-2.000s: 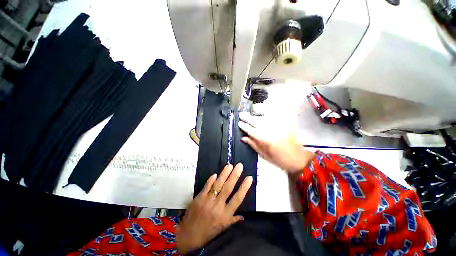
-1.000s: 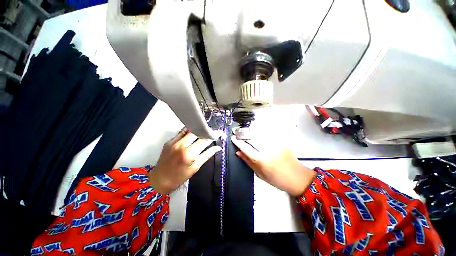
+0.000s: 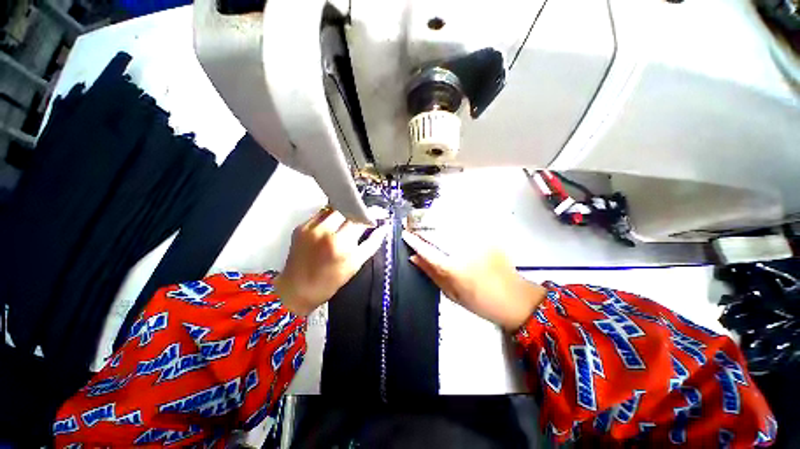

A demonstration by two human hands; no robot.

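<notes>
A long black fabric panel [image 3: 414, 324] lies under the machine head and runs down to the table's front edge. A silvery zipper chain [image 3: 384, 307] runs lengthwise along its middle. My left hand [image 3: 326, 259] is at the panel's left side near the presser foot [image 3: 386, 191], thumb and finger close together by the zipper; the fingertips are partly hidden by the machine, and whether they grip the fabric is unclear. My right hand [image 3: 474, 276] rests with extended fingertips on the panel's right part, just in front of the foot.
The white sewing machine head [image 3: 526, 88] with its cream knob [image 3: 434, 131] is above the work. Red and black snips [image 3: 575, 206] lie on the bed at right. A fanned pile of black strips [image 3: 96, 202] and a single strip [image 3: 215, 215] lie at left. A glossy black heap [image 3: 763, 307] is far right.
My left hand has moved from flat on the lower panel up to beside the presser foot. My right hand stays near the foot. The view has shifted, showing the machine head lower and farther left.
</notes>
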